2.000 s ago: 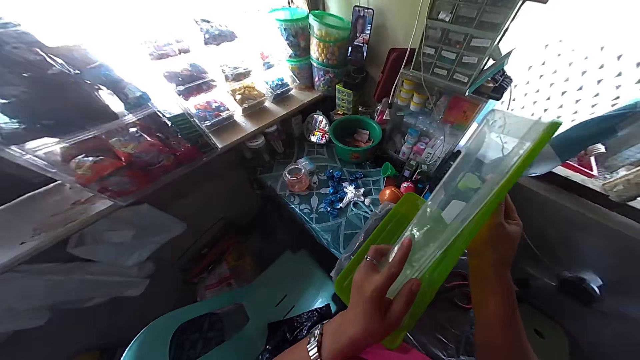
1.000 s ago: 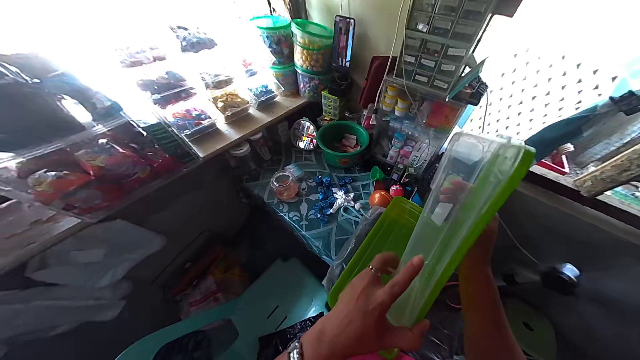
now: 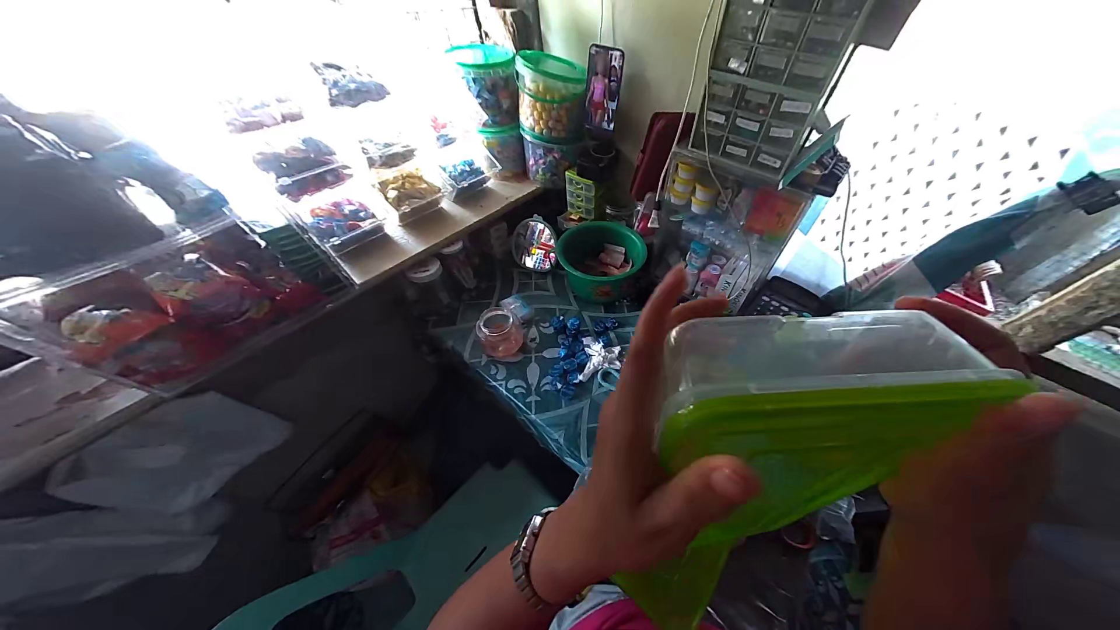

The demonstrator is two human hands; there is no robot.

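Note:
A clear plastic container with a lime-green lid is held between my two hands, its green side toward me. My left hand, with a metal watch at the wrist, grips its left end, the thumb on the green part. My right hand, blurred, holds the right end. Below it, another lime-green plastic piece shows, partly hidden by my left hand and the container. Past my left hand, blue-wrapped candies and silvery white wrappers lie on the patterned table beside an open glass jar.
A green basin and a small round mirror stand at the table's back. Candy tubs and clear trays line the ledge. A drawer organizer rises behind. A teal plastic chair is at lower left.
The container, upright and slanted before, is now tipped to lie nearly level, its green side toward me. My left hand has moved to its left end, my right hand to its right end.

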